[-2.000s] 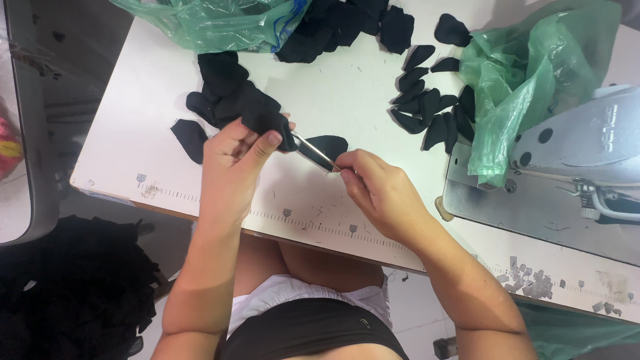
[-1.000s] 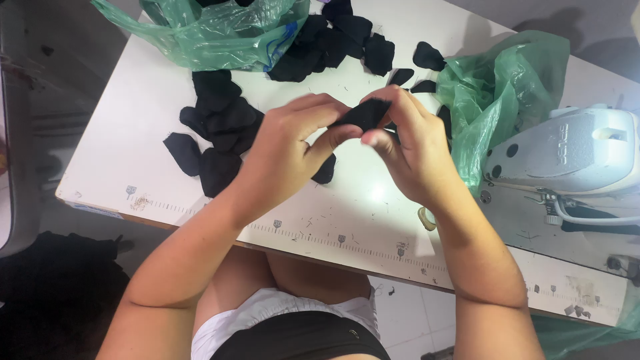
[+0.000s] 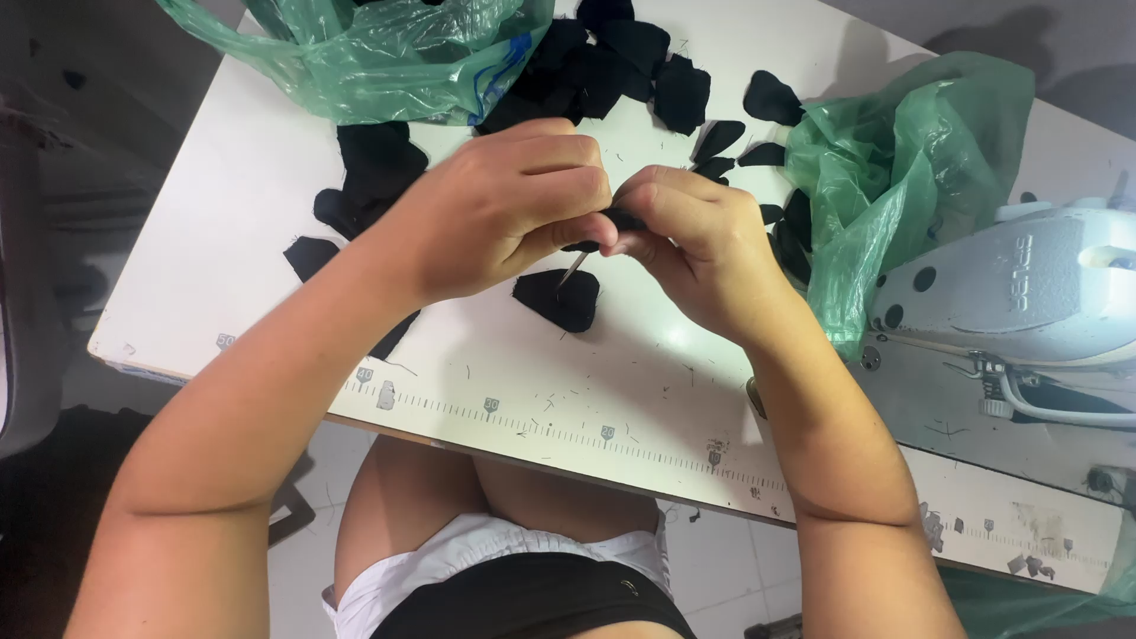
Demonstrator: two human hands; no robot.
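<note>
Between the fingertips of my left hand [image 3: 524,209] and my right hand [image 3: 697,226] is a small black fabric piece [image 3: 624,219], mostly covered by the fingers. The tip of a thin metal tool [image 3: 572,269] sticks out below them; which hand holds it is hidden. Under that tip another black fabric piece [image 3: 561,300] lies flat on the white table. More cut black pieces lie beyond my left hand, in a pile [image 3: 377,164] and a larger heap [image 3: 603,67]. Narrower black pieces [image 3: 719,139] lie past my right hand.
A green plastic bag [image 3: 399,75] lies at the back left and another green bag [image 3: 914,169] at the right. Beside it stands a sewing machine [image 3: 1021,284]. The table's front edge carries a printed ruler [image 3: 550,424], and loose thread bits are scattered about.
The metal tool, seen between the hands two seconds ago, now points down below them. A second ago both hands held a black piece; they now pinch one closely, fingertips almost touching. The view has shifted.
</note>
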